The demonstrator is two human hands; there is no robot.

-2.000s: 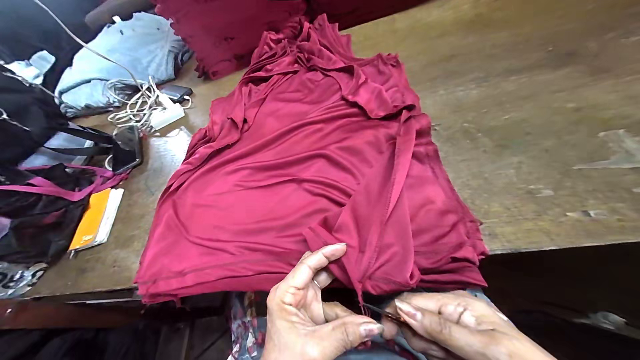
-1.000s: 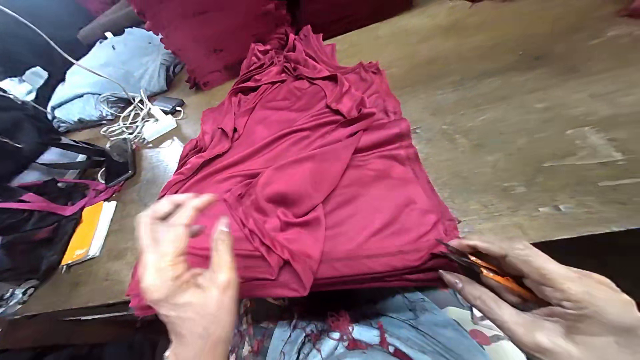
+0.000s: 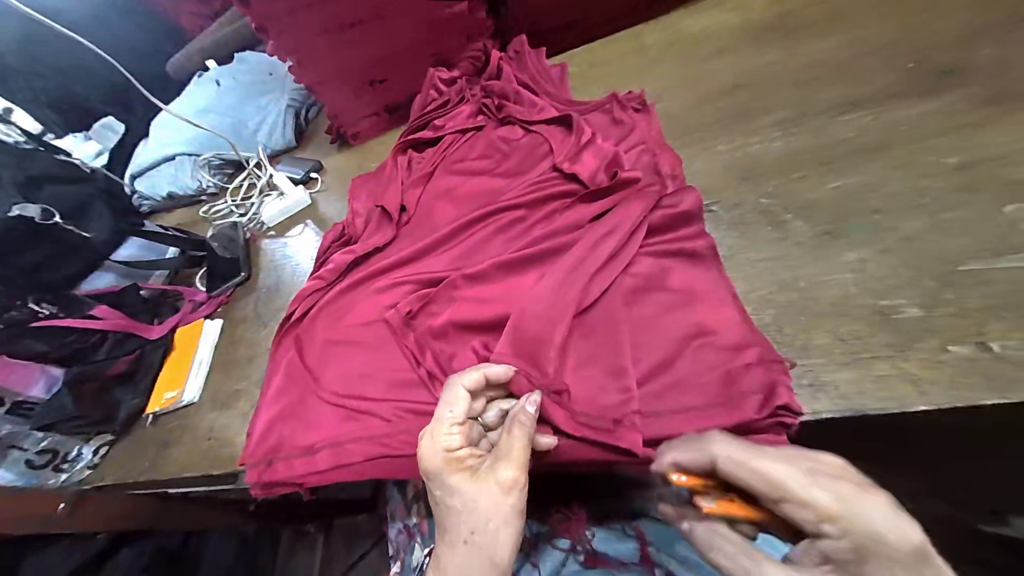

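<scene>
A pile of dark red fabric garments [image 3: 496, 272] lies on the wooden table, its hemmed lower edge along the table's front edge. My left hand [image 3: 484, 448] is at the middle of that lower edge, its thumb and fingers pinching the hem of the top layer. To the right, my right hand [image 3: 768, 496] is blurred and holds a small tool with orange handles [image 3: 720, 500], just below the pile's lower right part. Its blades are too blurred to tell the kind of tool.
More red fabric [image 3: 376, 56] lies behind the pile. At the left are grey-blue cloth [image 3: 224, 112], a white cable [image 3: 240, 188], a phone [image 3: 227, 258], an orange booklet [image 3: 178, 364] and a black bag [image 3: 60, 216]. Red thread scraps [image 3: 580, 536] lie on my lap.
My left hand was raised and apart over the pile's left side; it now pinches the hem at the middle. My right hand has moved left from the pile's right corner with the orange-handled tool.
</scene>
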